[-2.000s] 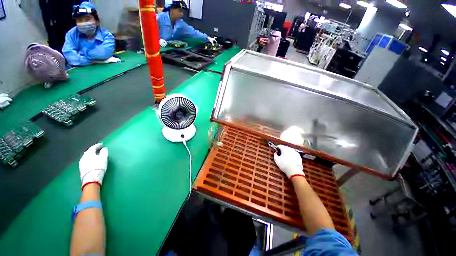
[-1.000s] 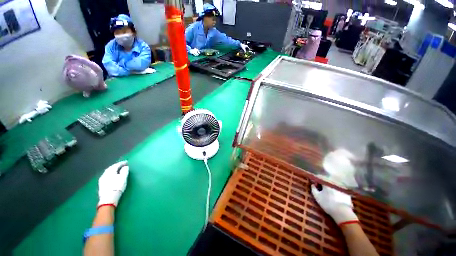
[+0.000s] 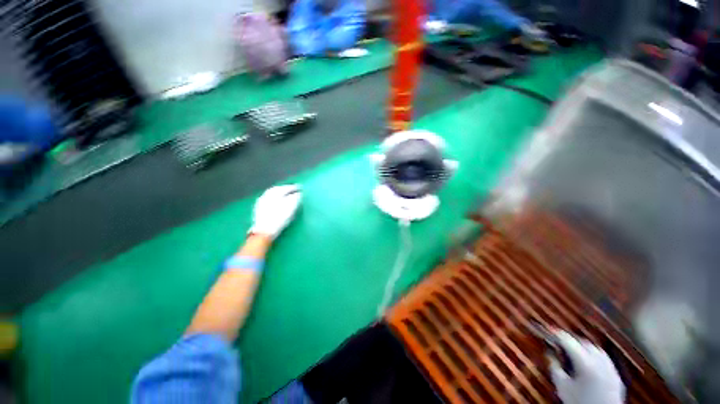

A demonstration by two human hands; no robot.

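The frame is blurred. My left hand (image 3: 276, 211), in a white glove with a blue band at the wrist, rests on the green mat (image 3: 316, 292) near the dark conveyor (image 3: 87, 237). Its fingers look curled and nothing shows in it. My right hand (image 3: 588, 375), in a white glove, is over the orange-brown slotted grate (image 3: 450, 331) at the lower right. It holds a small dark tool (image 3: 559, 347), probably side cutters, pointing up and left. No circuit board is on the visible part of the grate.
Two green circuit boards (image 3: 280, 118) lie on the conveyor. A white fan (image 3: 412, 175) with a cable stands on the mat beside a red-orange post (image 3: 406, 67). The clear hood (image 3: 624, 166) is over the grate's far side. People in blue sit opposite; another blue-clad person is at left.
The view has swung left, so the fan, boards and hood appear further right. My left hand stays on the mat. The dark tool shows more clearly in my right hand than one second ago.
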